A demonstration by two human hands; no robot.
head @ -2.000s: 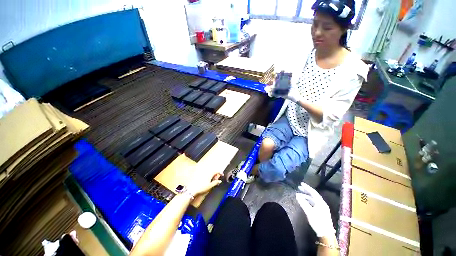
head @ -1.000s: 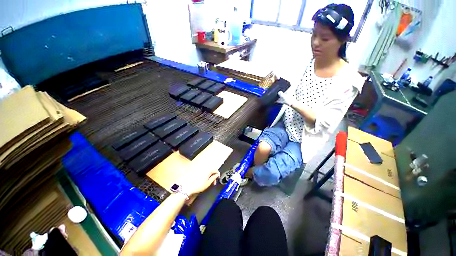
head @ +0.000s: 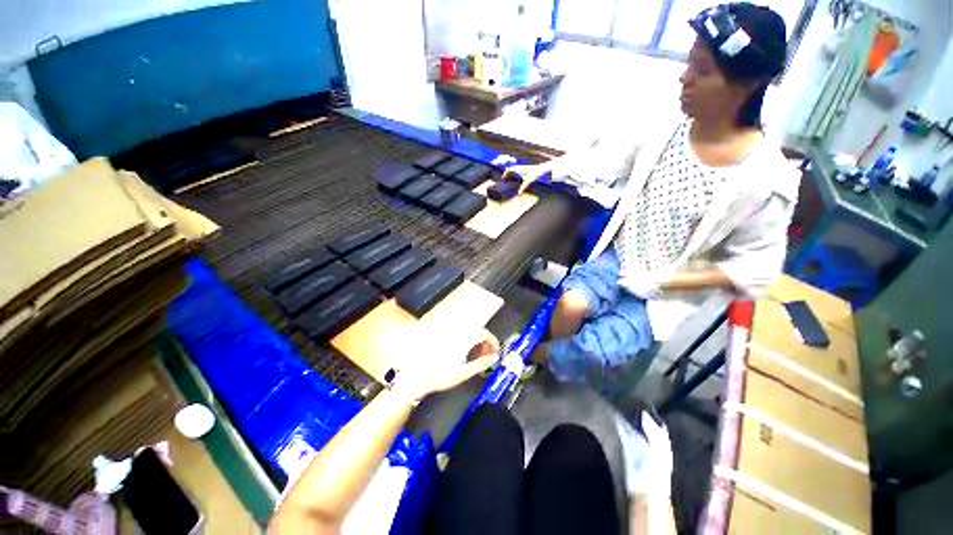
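Black housings lie side by side in two rows on a tan cardboard sheet on the mesh belt. The sheet's near right part is bare. My left hand is bare, palm down over that part, thumb and fingers apart; no housing shows in it. My right hand, in a white glove, is low between my knees and the side table. It is motion-blurred, and whether it holds anything cannot be told.
A seated person has a hand on a black housing at a farther sheet of housings. The cardboard-covered side table with a smartphone is at right. Stacked cardboard, a white disc and another phone are at left.
My right hand was out of view one second ago and is now visible again. The other person has moved their housing from in front of them down to the farther sheet.
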